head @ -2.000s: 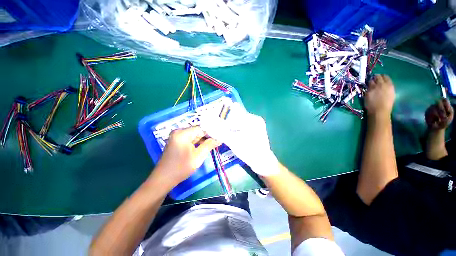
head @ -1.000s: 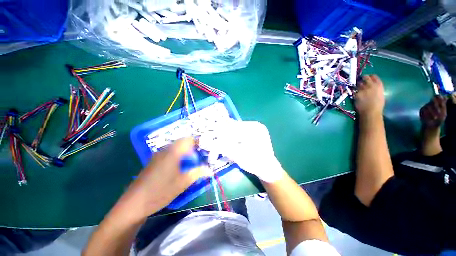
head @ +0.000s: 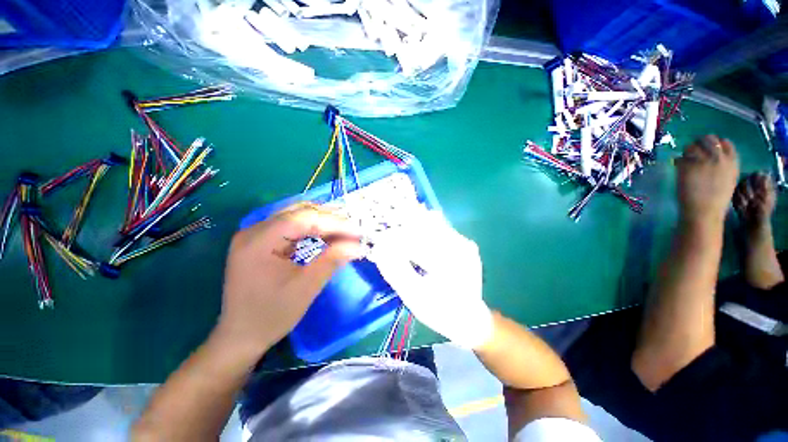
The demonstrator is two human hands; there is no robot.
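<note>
A blue tray [head: 333, 315] sits in front of me, with small white pieces [head: 384, 200] heaped in its far part. My right hand [head: 436, 272], in a white glove, is closed over the tray on a wire harness [head: 399, 332]. Its red, white and dark wires hang out below the glove; its plug end is hidden. My left hand [head: 281, 272], bare, is over the tray's left side, thumb and fingertips beside the gloved fingertips. What they pinch, if anything, is too small to tell. Another harness [head: 339, 147] lies at the tray's far edge, its dark plug pointing away.
Harnesses without sleeves [head: 160, 186] lie spread on the left. A clear bag [head: 371, 91] of large white sleeves stands at the far edge. Sleeved harnesses [head: 605, 121] are heaped at right, beside another person's hand [head: 707, 177]. Blue bins [head: 639, 30] stand behind.
My left hand, blurred with something blue by its fingers a second ago, is now over the tray's left side, fingertips at the glove. The other person's near hand has moved right, off the heap.
</note>
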